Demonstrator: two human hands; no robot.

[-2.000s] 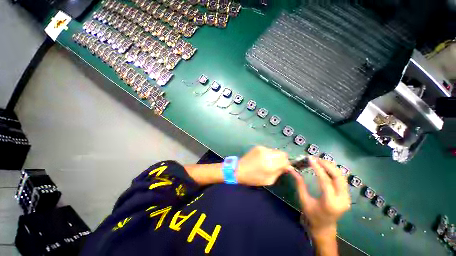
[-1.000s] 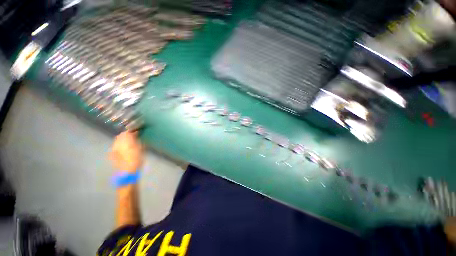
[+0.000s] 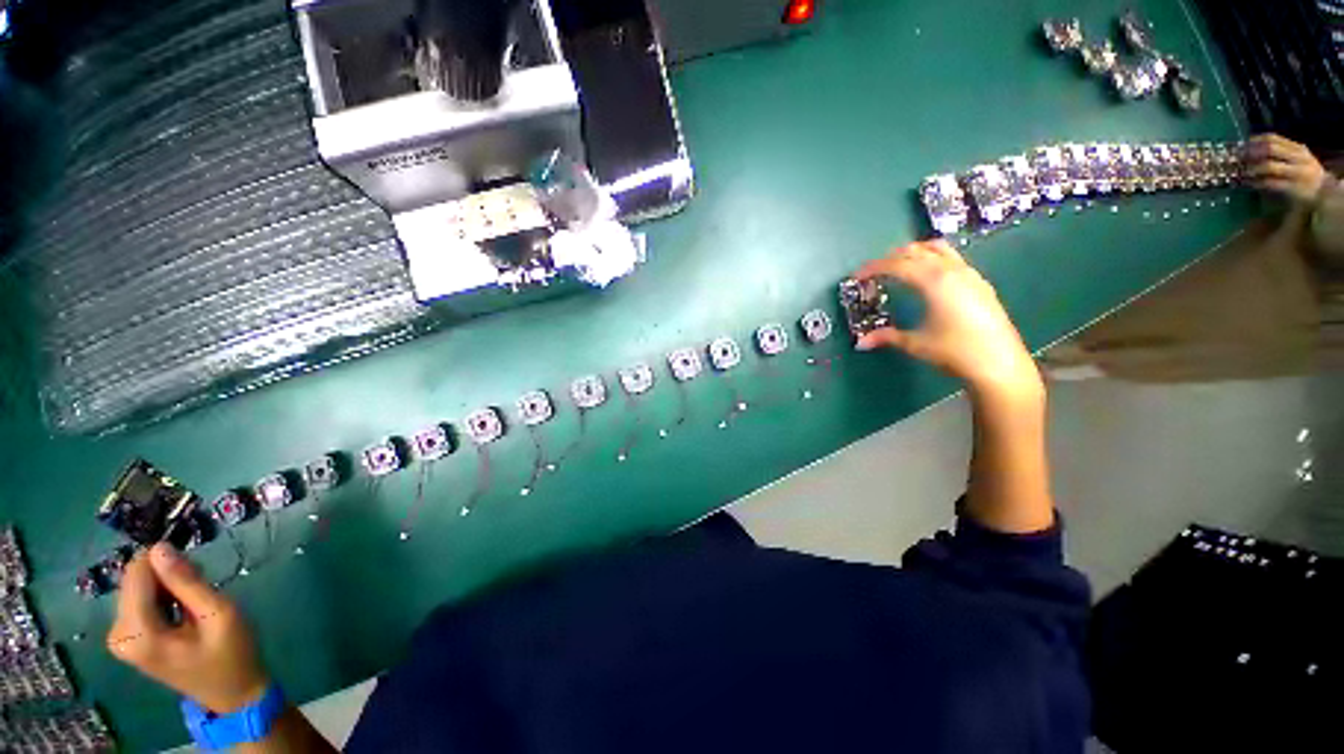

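My left hand [image 3: 184, 633], with a blue wristband, pinches the near edge of a dark circuit board [image 3: 148, 502] at the left end of a line of small square wired components [image 3: 484, 424]. The board is tilted and partly hides what is beneath it. My right hand [image 3: 958, 317] holds another circuit board [image 3: 864, 307] between thumb and fingers at the right end of the line. Whether this board touches the mat or a part beneath it cannot be told. The components have thin wire tails pointing towards me.
Clear ribbed trays [image 3: 207, 221] lie back left beside a silver-white feeder [image 3: 442, 140]. A row of silver modules [image 3: 1091, 174] runs right, with another person's hand [image 3: 1285, 167] at its end. Loose metallic parts [image 3: 1128, 62] lie behind. Stacked boards [image 3: 30, 648] show at left.
The view has swung right along the bench. My left hand, at the stacked boards a second ago, is now at the line's left end with a board. My right hand has come into clear view, holding a board.
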